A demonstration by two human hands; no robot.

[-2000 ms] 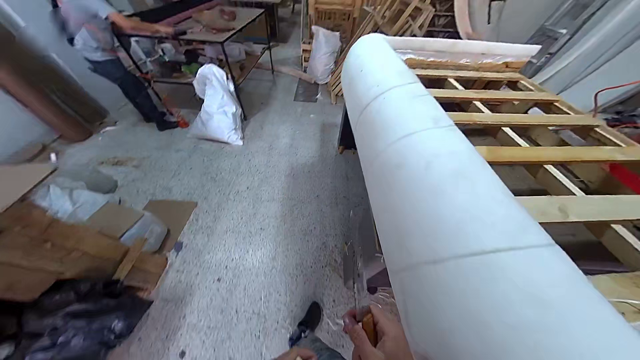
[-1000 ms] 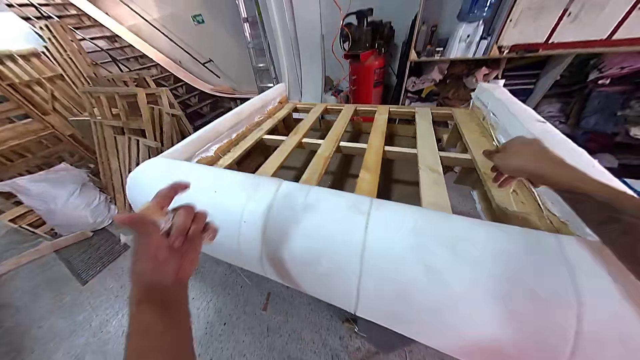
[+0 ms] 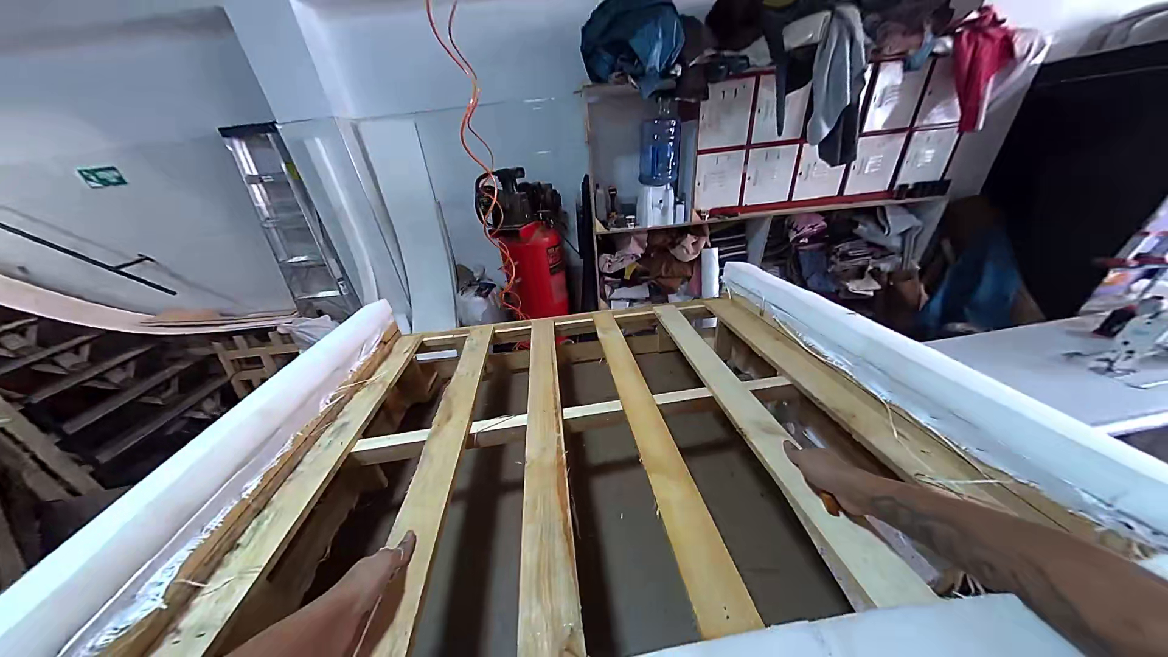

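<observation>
A wooden slatted furniture frame (image 3: 545, 456) spreads across the head view, with white padded sides at left (image 3: 210, 465) and right (image 3: 912, 365). My left hand (image 3: 374, 575) is at the second slat from the left; a thin thread shows beside it, and its fingers are mostly hidden. My right hand (image 3: 826, 474) is over the slats at the right, closed around a tool with an orange handle (image 3: 830, 504); its working end is hard to make out. Loose twine (image 3: 890, 420) lies along the right rail. A white padded edge (image 3: 849, 634) shows at the bottom.
Beyond the frame stand a red air compressor (image 3: 537, 265) with an orange hose (image 3: 470, 119), a ladder (image 3: 287, 219) and shelves of fabric (image 3: 858, 246) below lockers. A white table (image 3: 1031, 365) with a sewing machine (image 3: 1141, 333) is at right; wooden frames (image 3: 119, 392) are stacked at left.
The view has swung round to face along the slats. My left hand, above the white padded roll a second ago, is now at a slat. My right hand has left the padded side's rail.
</observation>
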